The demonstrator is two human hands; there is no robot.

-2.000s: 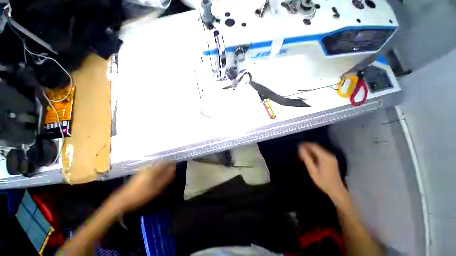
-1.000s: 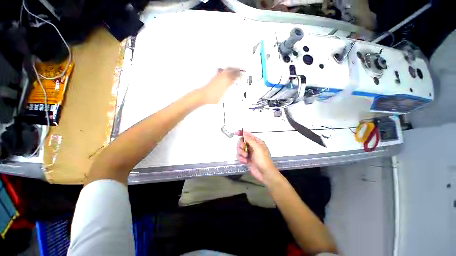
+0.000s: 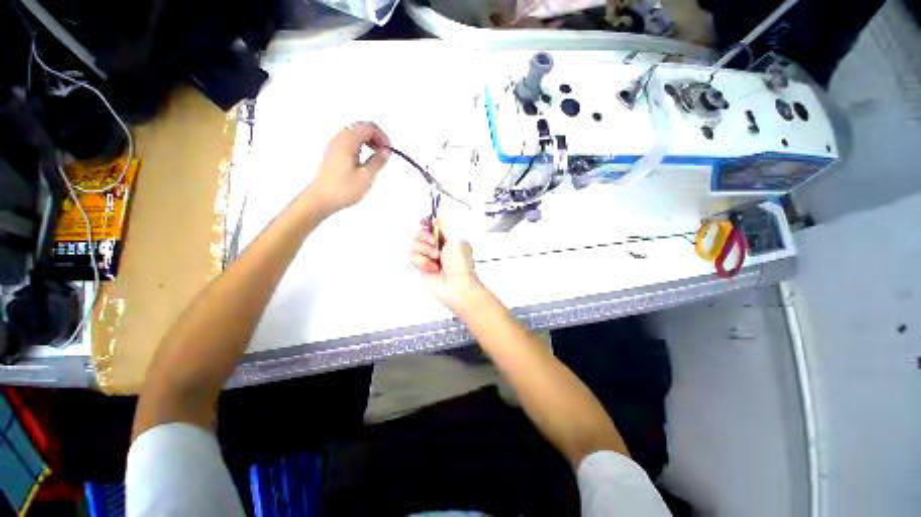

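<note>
My left hand [image 3: 353,162] is left of the machine head and pinches the end of a narrow dark strip [image 3: 409,162]. The strip runs right and down toward the needle area [image 3: 505,202] of the white sewing machine [image 3: 646,131]. My right hand [image 3: 442,257] is below the strip and holds small thread snips [image 3: 436,230], mostly hidden in the fingers. Their blades point up and touch or nearly touch the strip; I cannot tell whether they are closed on it.
Yellow and red scissors [image 3: 720,247] lie at the table's right end. A tan cardboard sheet [image 3: 167,222] and an orange packet [image 3: 96,217] are at the left. Dark cloth [image 3: 227,76] is piled at the upper left. Pale cloth [image 3: 429,384] and blue baskets [image 3: 288,485] are below the table edge.
My left hand has moved left, and the dark strip now stretches from it to the needle area. My right hand with the snips has moved up and left. The strip's tail right of the needle is gone.
</note>
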